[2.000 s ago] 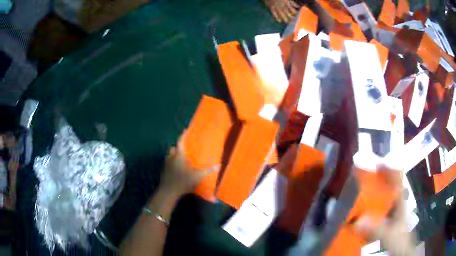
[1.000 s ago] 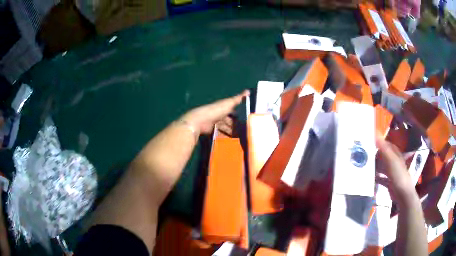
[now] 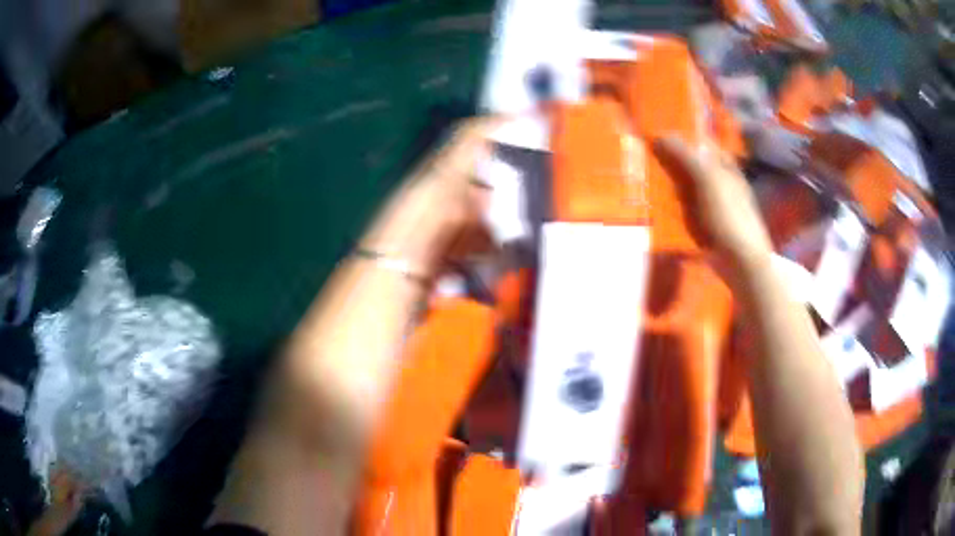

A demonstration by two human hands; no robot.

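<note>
Orange and white retail boxes (image 3: 589, 345) lie in a loose heap in front of me, some with a small dark round picture. My left hand (image 3: 466, 178) is at the left side of several boxes at the far part of the heap, its fingers partly hidden by a white box. My right hand (image 3: 704, 188) presses against the right side of an orange box (image 3: 665, 94). The boxes between my hands are bunched together. Both hands are blurred.
A crinkled silvery-white bag (image 3: 131, 366) lies on the left of the dark-green table (image 3: 283, 168). Another person's fingers (image 3: 63, 497) are beside it at lower left. More boxes (image 3: 864, 230) spread at the right. Brown cardboard (image 3: 236, 26) is beyond the far edge.
Both hands have moved farther up the heap and closer together around the boxes. Boxes between them are more tightly bunched. The view has shifted slightly.
</note>
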